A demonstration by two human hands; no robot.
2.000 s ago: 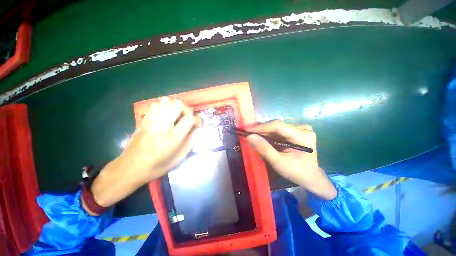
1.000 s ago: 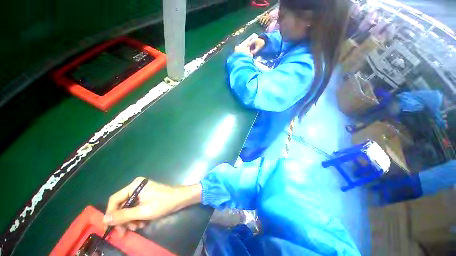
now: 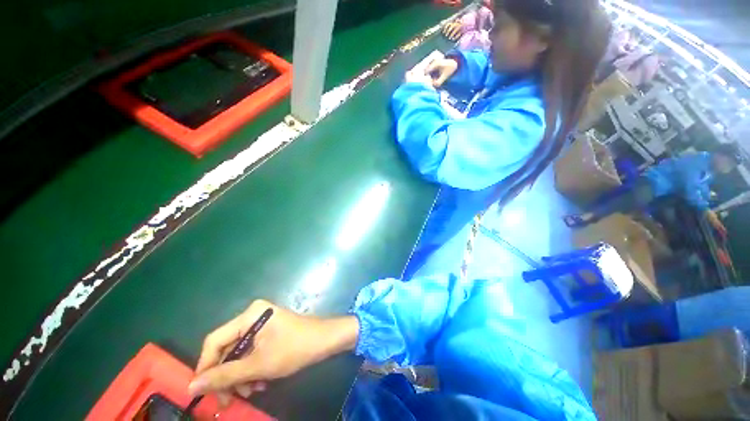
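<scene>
My right hand (image 3: 259, 349) is at the lower left of the view, shut on thin black tweezers (image 3: 248, 335). The tweezers' tip points down at the corner of a dark tablet (image 3: 156, 409). The tablet lies in a red foam tray (image 3: 141, 370), and both are mostly cut off by the bottom edge. My right fingertips are over the tray's rim. Whether the tip touches the tablet cannot be told. My left hand is out of the picture.
Another red foam tray (image 3: 199, 138) with a dark tablet lies beyond the chipped white rail (image 3: 214, 168). A pale post (image 3: 313, 62) stands at the rail. A person in a blue smock (image 3: 473, 140) sits farther along the green bench (image 3: 247, 238). A blue stool (image 3: 567, 279) and cardboard boxes (image 3: 584, 168) are right.
The view has swung right from the tablet, and my left hand has left it. In the last second, my right hand and the near tray have shifted slightly right in the picture. The tweezers stay held.
</scene>
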